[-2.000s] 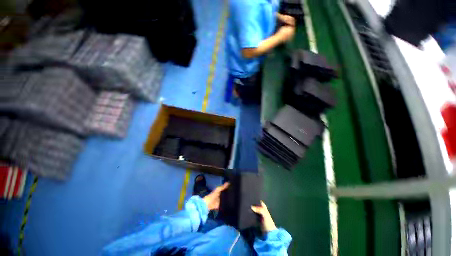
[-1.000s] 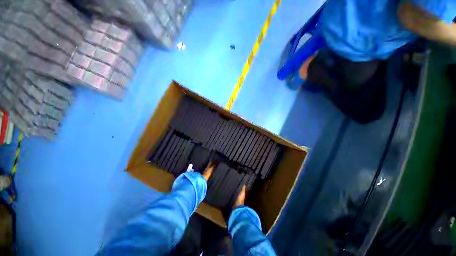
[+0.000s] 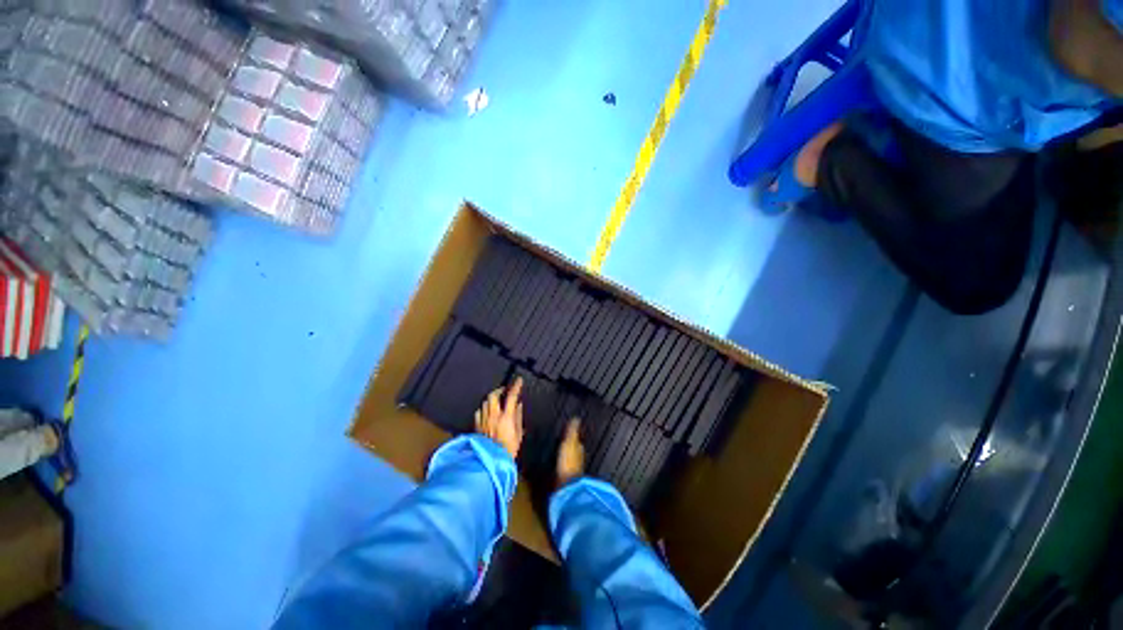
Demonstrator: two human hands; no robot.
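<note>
An open brown carton (image 3: pixel 739 529) stands on the floor, with rows of black insert trays (image 3: pixel 616 338) on edge inside. My left hand (image 3: pixel 501 420) is in the near row, fingers on the black pieces. My right hand (image 3: pixel 570 452) is just to its right in the same row, fingertips down among the pieces. Left of my left hand, one black piece lies tilted with its flat face up. The fingertips are partly hidden, and I cannot tell whether either hand grips a piece.
A person in a blue smock (image 3: pixel 973 74) sits on a blue stool (image 3: pixel 800 117) at the upper right. Shrink-wrapped grey stacks (image 3: pixel 277 129) stand at the upper left. Yellow tape (image 3: pixel 659 129) runs along the floor behind the carton. The bench's dark edge (image 3: pixel 1059 480) curves along the right.
Two seconds ago my hands held a black stack beside the belt; one second ago they were in the carton. Now they are closer together, and a piece at the left lies flatter.
</note>
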